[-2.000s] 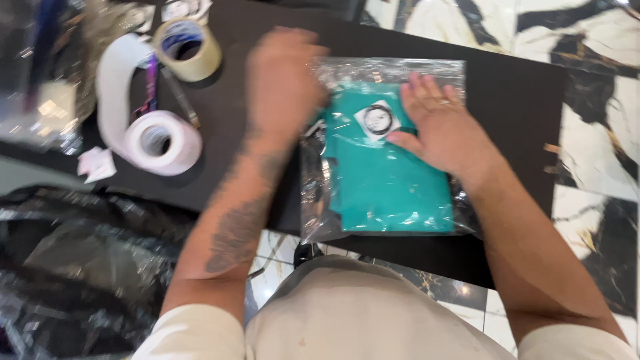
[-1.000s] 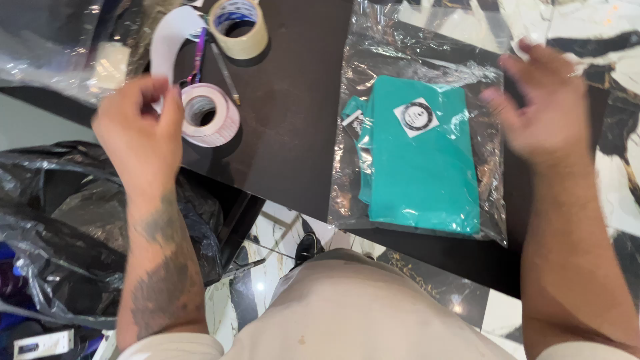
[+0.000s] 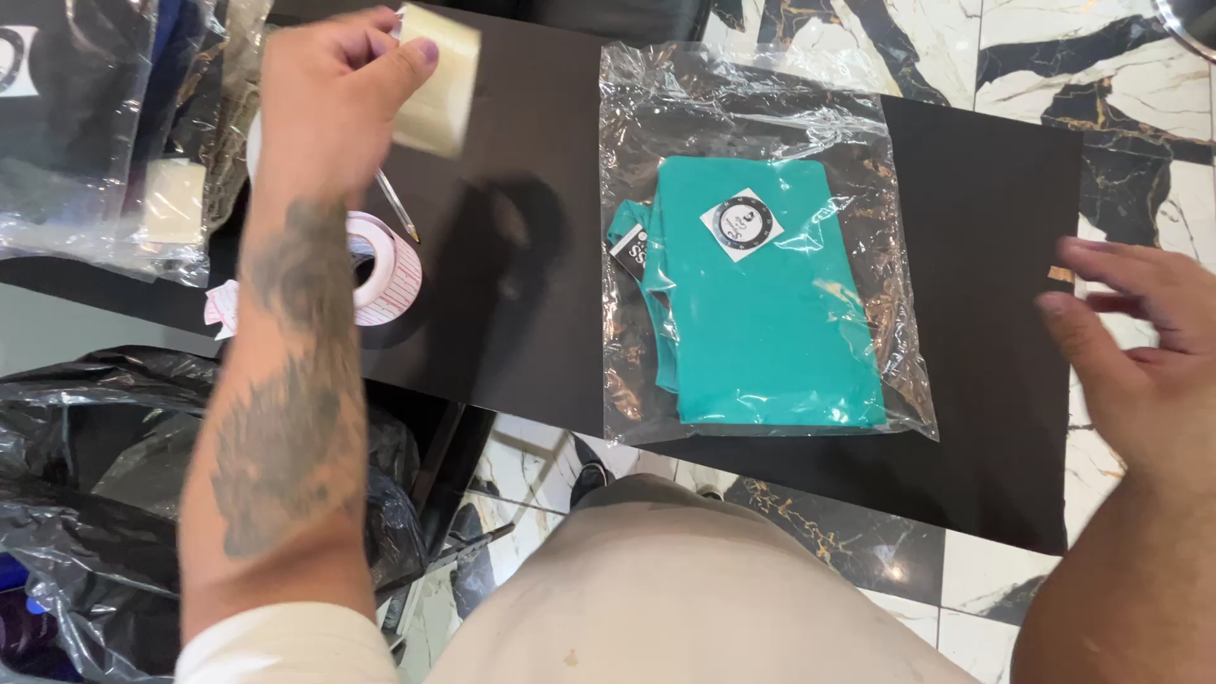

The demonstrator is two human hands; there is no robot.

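Note:
My left hand [image 3: 332, 85] grips a wide roll of clear packing tape [image 3: 442, 85] above the dark table, thumb on its outer face. A clear plastic bag [image 3: 750, 114] lies flat on the table, holding a folded teal garment [image 3: 769, 332] with a dark hang tag [image 3: 629, 249]. A square white sticker with a round dark emblem [image 3: 741, 225] shows on the teal cloth. My right hand [image 3: 1121, 332] is off the bag's right side, over the table's right end, fingers apart and holding nothing.
A roll of printed labels [image 3: 394, 275] and a pen [image 3: 399, 207] are beside my left forearm. Other plastic-bagged goods [image 3: 95, 142] cover the table's left end. A black plastic bag [image 3: 85, 456] sits below at left. The dark table's [image 3: 997, 380] right edge borders marble floor.
The packing tape roll, lying on the table in both earlier frames, is now up in my left hand. My right hand, on the bag two seconds ago, is away from it to the right.

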